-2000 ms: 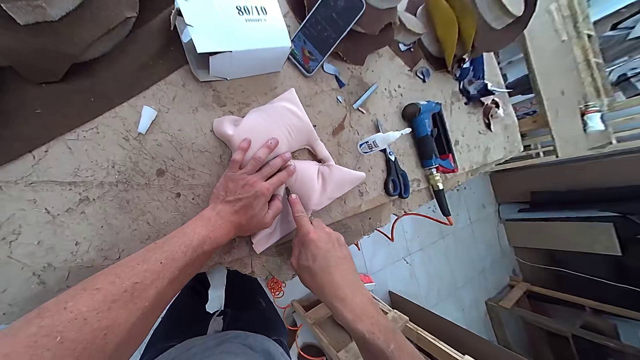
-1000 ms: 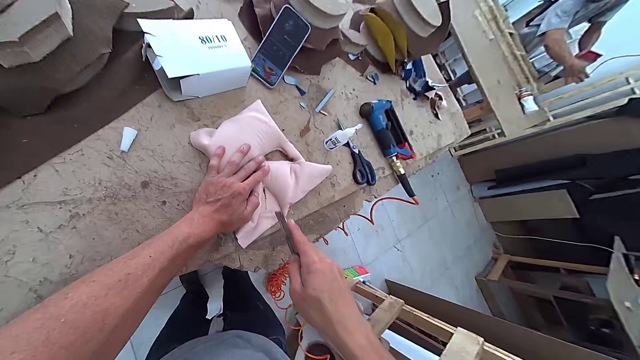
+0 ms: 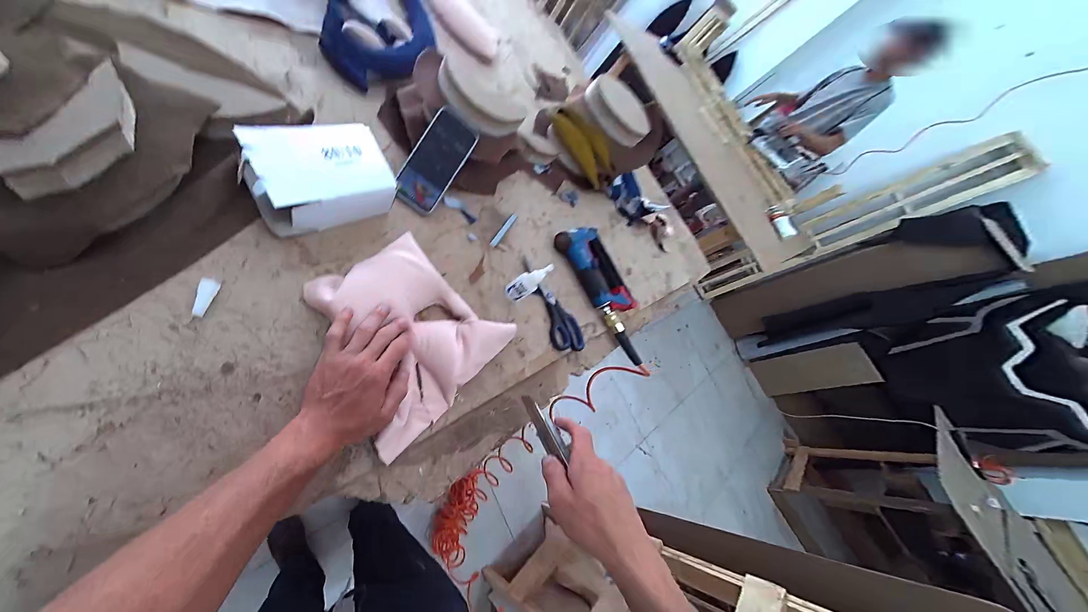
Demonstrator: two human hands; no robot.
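Observation:
A pink upholstered piece (image 3: 459, 348) with pointed corners, an opening and a dark slit lies near the edge of a worn workbench (image 3: 161, 416). My left hand (image 3: 357, 374) rests flat on it, fingers slightly spread. Out past the bench edge, over the floor, my right hand (image 3: 582, 476) grips a narrow metal blade tool (image 3: 546, 429), apart from the pink piece. To the right of the piece lie dark-handled scissors (image 3: 563, 325), a small white glue bottle (image 3: 529, 283) and a blue pneumatic tool (image 3: 586, 268).
A white box (image 3: 327, 183) and a phone (image 3: 438, 161) lie farther back, beside brown material and foam pieces. An orange coiled air hose (image 3: 459, 518) hangs off the bench. Wooden frames (image 3: 544, 569) stand below right. Another person (image 3: 837, 102) stands at the far right back.
My right hand with the blade tool has moved away from the pink piece, out past the bench edge. My left hand stays on the piece. The view has shifted, showing more of the room.

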